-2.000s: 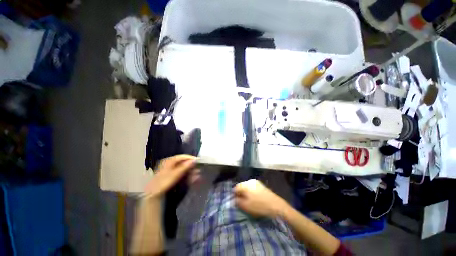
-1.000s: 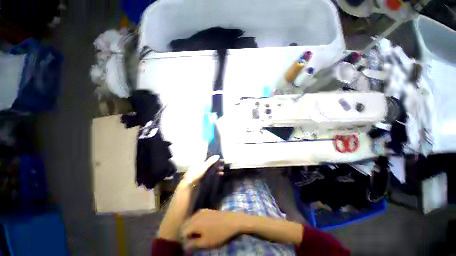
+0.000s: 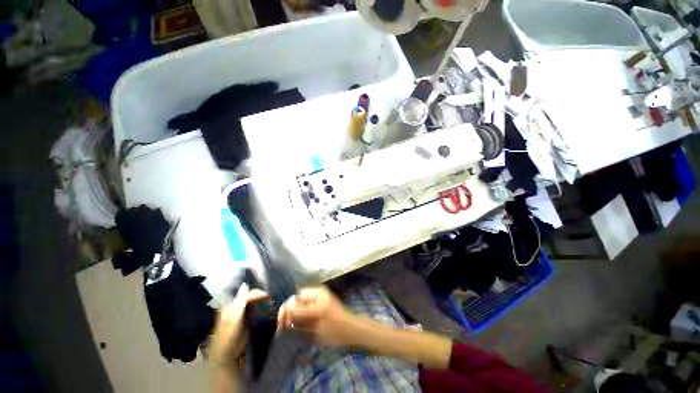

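My left hand [image 3: 230,326] is at the table's front edge, blurred, shut on a black fabric piece [image 3: 261,326] that hangs down toward my lap. My right hand [image 3: 311,311] is close beside it, fingers pinched at the same dark material; its fingertips are blurred. A dark strip [image 3: 261,242] runs from the needle area down to my hands. The white sewing machine [image 3: 384,173] stands right of the strip. A light-blue patch [image 3: 233,234], possibly glare, shows left of the strip. A tied black bundle [image 3: 173,311] with a white slip [image 3: 160,269] lies at the left.
Black pieces [image 3: 238,107] lie in the white tray [image 3: 127,96] behind. Red scissors [image 3: 456,199] lie right of the machine arm. Thread cones [image 3: 358,121] stand behind it. White offcuts [image 3: 537,134] heap at right. A blue crate [image 3: 503,295] holds dark pieces below. A pale board [image 3: 107,307] is at left.
The view has turned, so the table appears tilted and more of the right side shows. My right hand has come up from my lap beside my left hand at the dark material.
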